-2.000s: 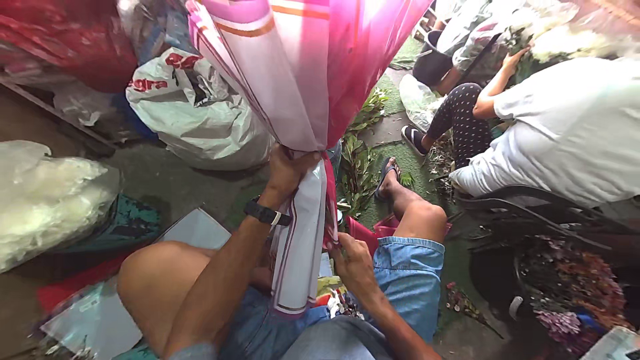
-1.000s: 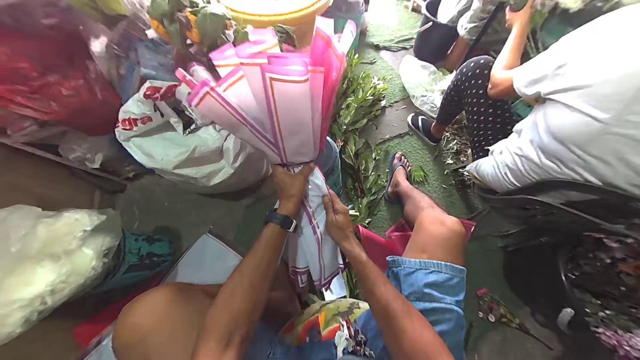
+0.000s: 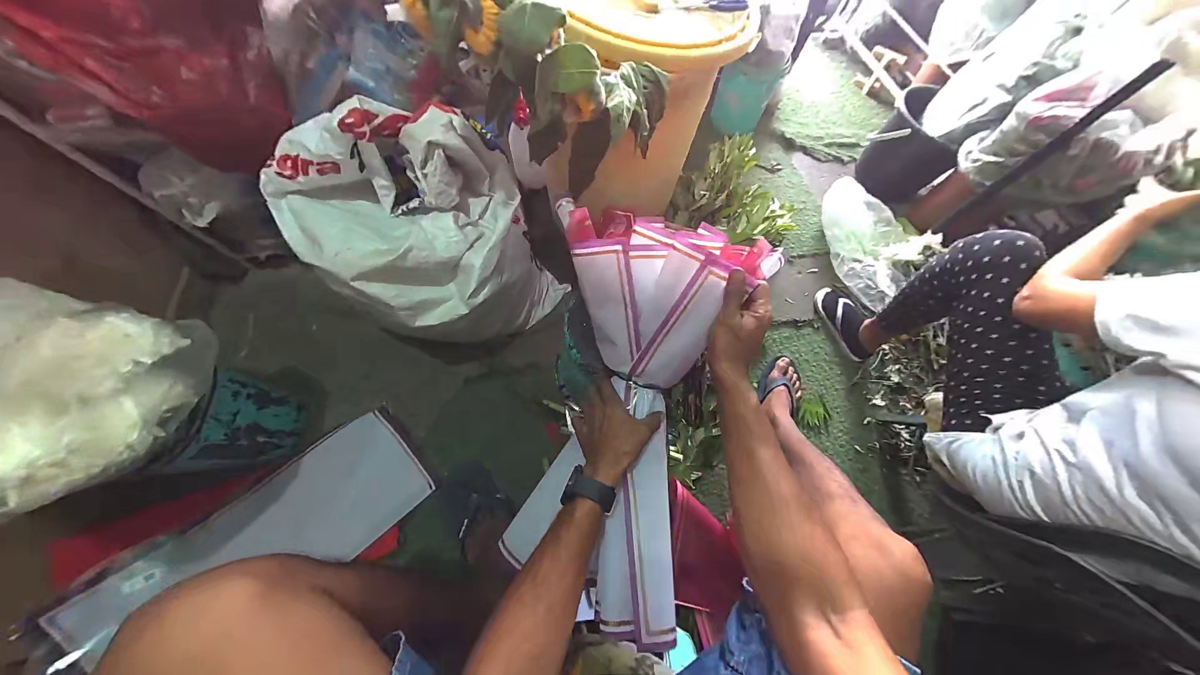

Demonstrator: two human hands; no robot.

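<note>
A bouquet wrapped in white and pink paper with purple edges (image 3: 647, 309) stands upright between my legs, drawn in at its middle by a dark tie. My left hand (image 3: 609, 431) is closed around the wrapped lower part, just below the tie; a dark watch sits on that wrist. My right hand (image 3: 741, 323) touches the upper right edge of the paper, its fingers at the rim. Long white paper tails hang below my left hand. The inside of the bouquet is mostly hidden.
A white plastic sack (image 3: 422, 234) and a yellow bucket (image 3: 647, 122) with drooping sunflowers are beyond. Flat wrapping sheets (image 3: 309, 497) lie at lower left, near wrapped white flowers (image 3: 84, 394). Cut greenery (image 3: 731, 192) lies on the floor. A seated person (image 3: 1078, 412) is at right.
My right hand has moved from the wrapped lower part up to the paper's upper edge. The bouquet, tilted left a second ago, is now more upright. The view has shifted, showing more of the yellow bucket.
</note>
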